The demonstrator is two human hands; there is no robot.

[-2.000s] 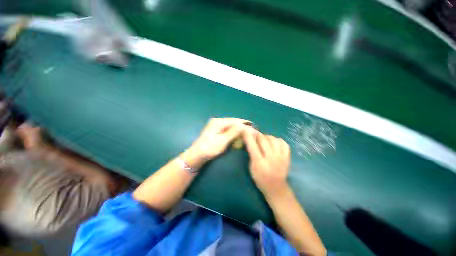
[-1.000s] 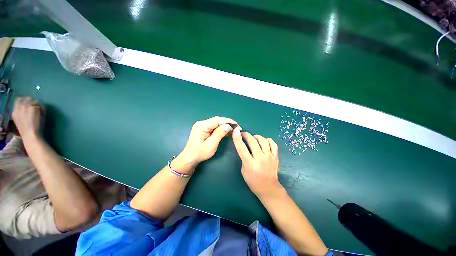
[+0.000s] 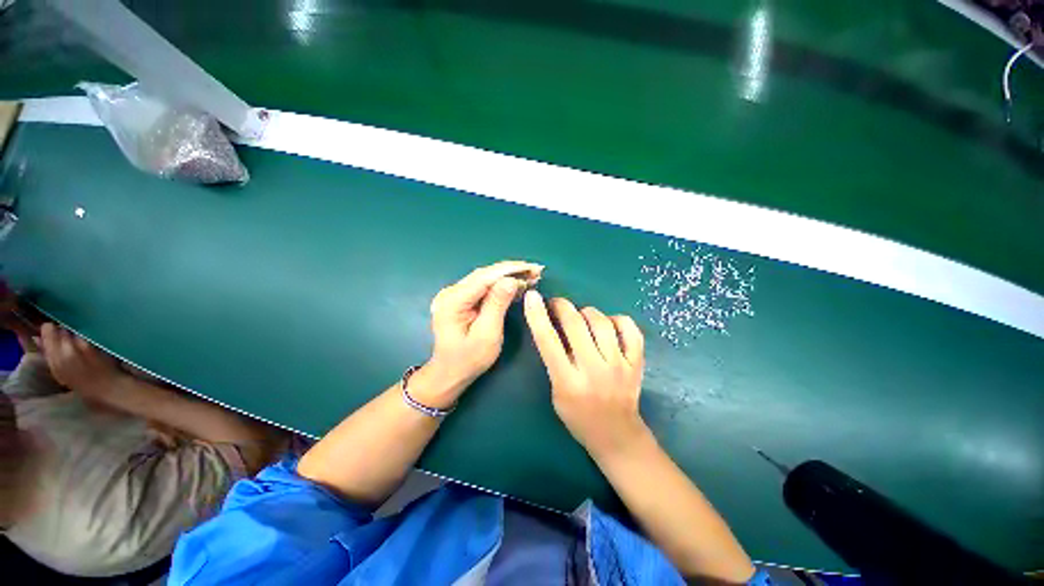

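Note:
My left hand (image 3: 469, 326) is closed with thumb and fingertips on a tiny workpiece (image 3: 526, 278), which shows as a small dark and pale bit. My right hand (image 3: 595, 366) is just right of it, palm down, its index fingertip close to the workpiece. Its fingers are slightly spread; whether anything lies under them is hidden. Loose screws (image 3: 698, 292) lie scattered as tiny silvery specks right of my hands. A black electric screwdriver (image 3: 841, 504) lies at the lower right, its thin bit pointing up and left.
A clear bag of screws (image 3: 200, 149) sits by the slanting upright (image 3: 172, 69) at the upper left. A white rail (image 3: 550, 189) crosses behind my hands. A seated person's arm (image 3: 149, 401) is at the lower left. A tiny white piece (image 3: 80, 212) lies at the far left.
My fingertips have parted slightly, showing more of the workpiece in my left hand. The yellow bit seen earlier under my fingers is not visible. The neighbour's arm has drawn back toward the bench edge.

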